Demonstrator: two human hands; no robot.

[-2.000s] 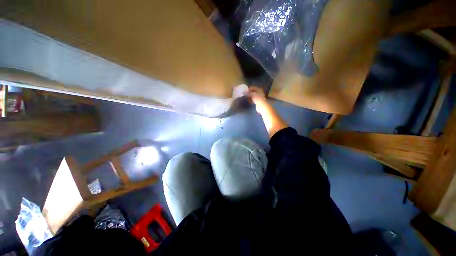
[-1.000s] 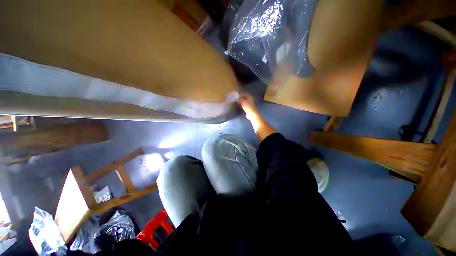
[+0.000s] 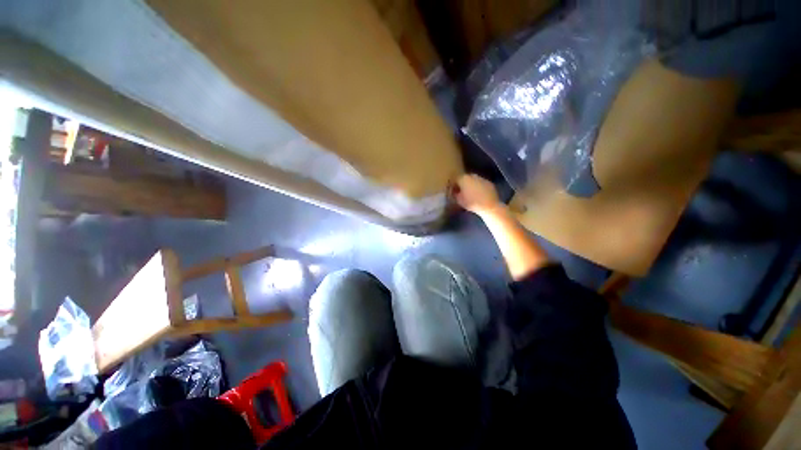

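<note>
The large brown board (image 3: 351, 88) rises from near the knees to the upper left, with a rounded near end. A long pale curved strip (image 3: 255, 114) lies along its lower side and reaches this rounded end. My right hand (image 3: 477, 193) is at that end, its fingers curled against the edge. The hand is small and blurred, so whether it grips the strip end or the board edge cannot be told. My left hand is out of the picture.
A shiny clear plastic bag (image 3: 536, 105) and a notched tan card (image 3: 659, 185) are at the upper right. Wooden legs (image 3: 694, 343) stand at right. A wooden stool (image 3: 145, 308), a red stool (image 3: 265, 404) and plastic bags (image 3: 189, 373) are at lower left.
The view has shifted and turned, so the board slopes more steeply. My right hand appears further right, still at the board's end. The white bit seen at its fingertips is no longer distinct.
</note>
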